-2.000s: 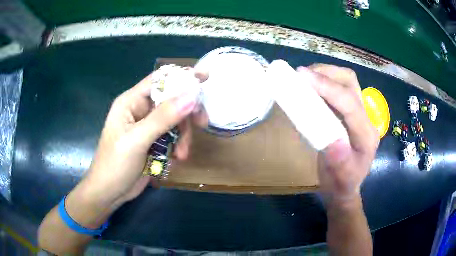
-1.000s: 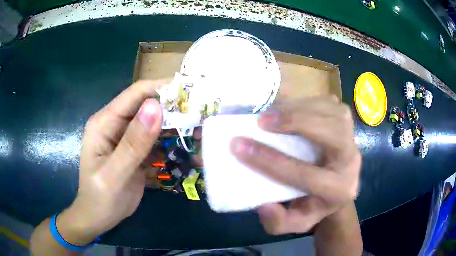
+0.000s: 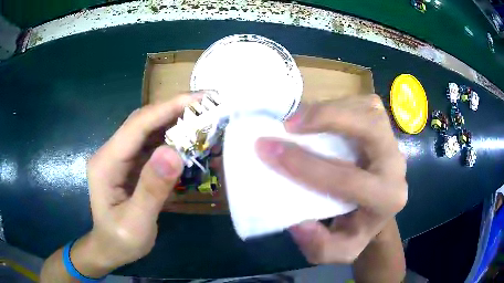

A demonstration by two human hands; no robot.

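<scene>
My left hand (image 3: 130, 171) holds a white plastic housing (image 3: 193, 124) with brass-coloured metal inside. A circuit board assembly (image 3: 205, 184) with a yellow block hangs below it, partly hidden. My right hand (image 3: 348, 177) grips a white rounded-rectangular applicator or pad (image 3: 282, 182), whose upper left corner is at or very near the housing; I cannot tell if they touch. Behind them is a round tub (image 3: 248, 72) with a bright white top and silvery rim, its lower part hidden by my hands and the pad.
The tub stands in a shallow brown cardboard tray (image 3: 337, 83) on the dark worktop (image 3: 61, 99). At the right lie a flat yellow disc (image 3: 409, 104) and several small assemblies (image 3: 456, 121). A worn pale rail (image 3: 221, 10) runs behind, with a green surface beyond.
The pad has turned from edge-on to broad side and moved left to the housing. The housing is now tilted differently, with its white ribs showing. Both hands still hold their things.
</scene>
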